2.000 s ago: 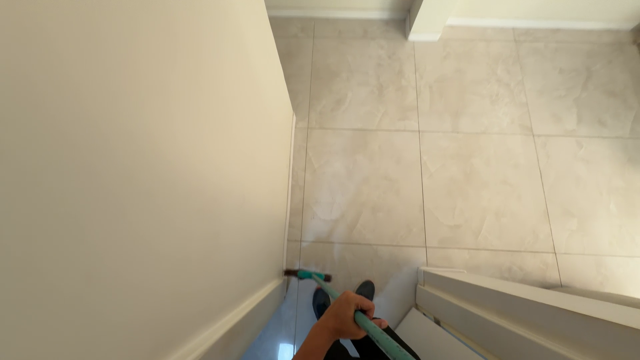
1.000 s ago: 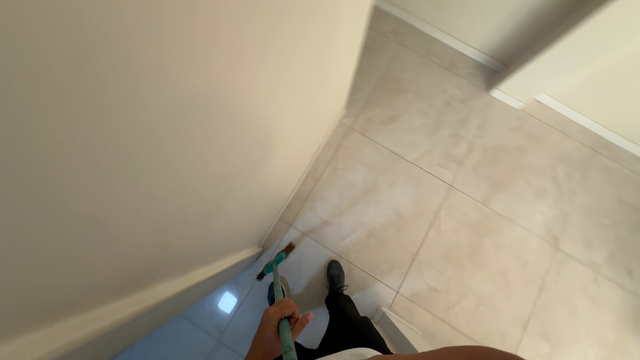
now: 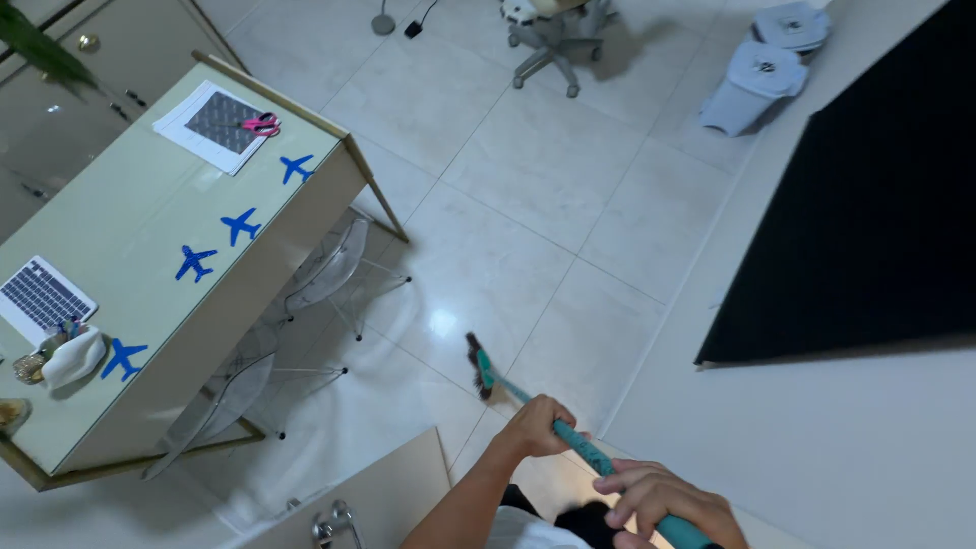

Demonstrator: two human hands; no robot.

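Note:
A broom with a green handle [image 3: 591,451] runs from the lower right down to its green head with dark bristles [image 3: 479,366] on the pale tiled floor. My left hand [image 3: 540,427] is closed around the handle nearer the broom head. Higher on the same handle, close to its end, my right hand [image 3: 671,499] wraps it, with the fingers partly spread over it. The bristles rest near a bright light reflection on the tiles.
A glass-topped desk [image 3: 152,198] with blue airplane cutouts, pink scissors [image 3: 261,124] and a keyboard [image 3: 47,293] stands left, transparent chairs [image 3: 328,263] beside it. An open door [image 3: 381,488] is below. Wheeled chair base [image 3: 545,57] and bins [image 3: 755,84] lie beyond; a wall borders the right.
The view has swung from a bare wall and doorway into a room with a desk. The right hand now shows on the upper handle, and the broom head is farther out from my feet.

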